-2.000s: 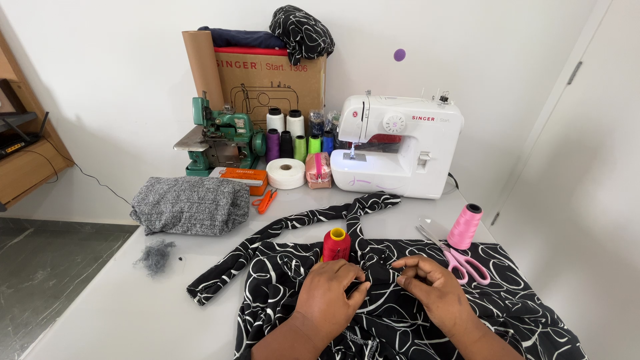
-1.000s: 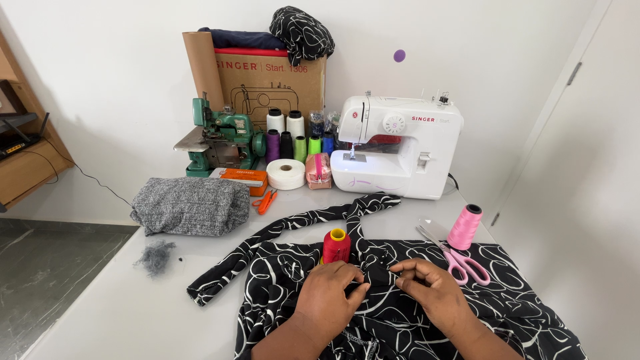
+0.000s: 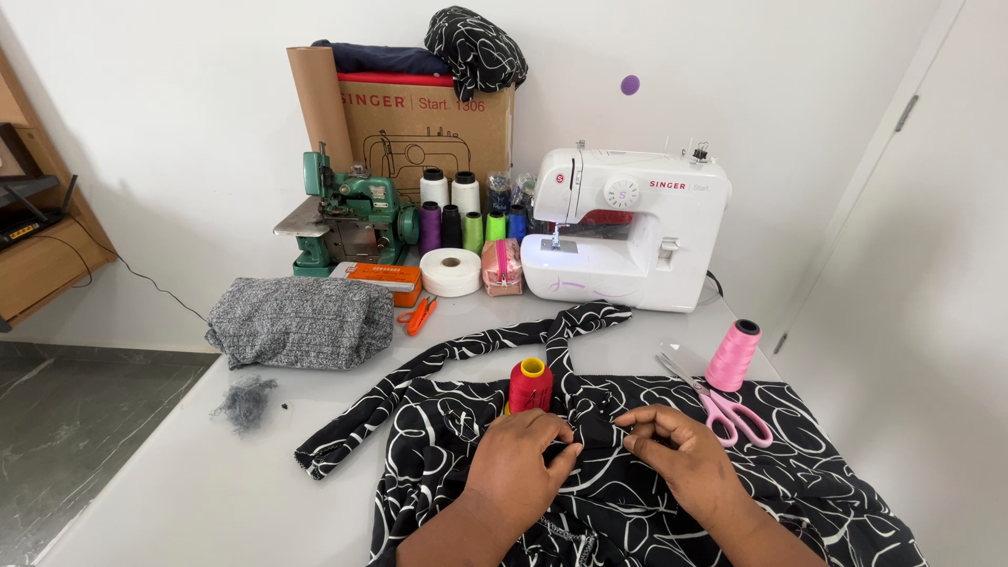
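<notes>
Black fabric with a white looping line pattern (image 3: 622, 488) lies bunched across the front of the table, a long narrow strap of it stretching up and left. My left hand (image 3: 524, 457) pinches a fold of this fabric between thumb and fingers, just below a red thread cone (image 3: 531, 386). On the other side of the fold, my right hand (image 3: 677, 453) has its thumb and index fingertips close together at the cloth; whether anything fine is between them cannot be made out. Pink-handled scissors (image 3: 720, 409) rest on the fabric right of my right hand, near a pink thread cone (image 3: 734, 356).
Behind stand a white sewing machine (image 3: 630, 228), a green overlock machine (image 3: 358, 213), several thread cones and a cardboard box (image 3: 425, 126). A roll of white tape (image 3: 450, 272), orange thread snips (image 3: 421, 316), folded grey fabric (image 3: 299, 323) and grey lint (image 3: 246, 405) lie left of centre.
</notes>
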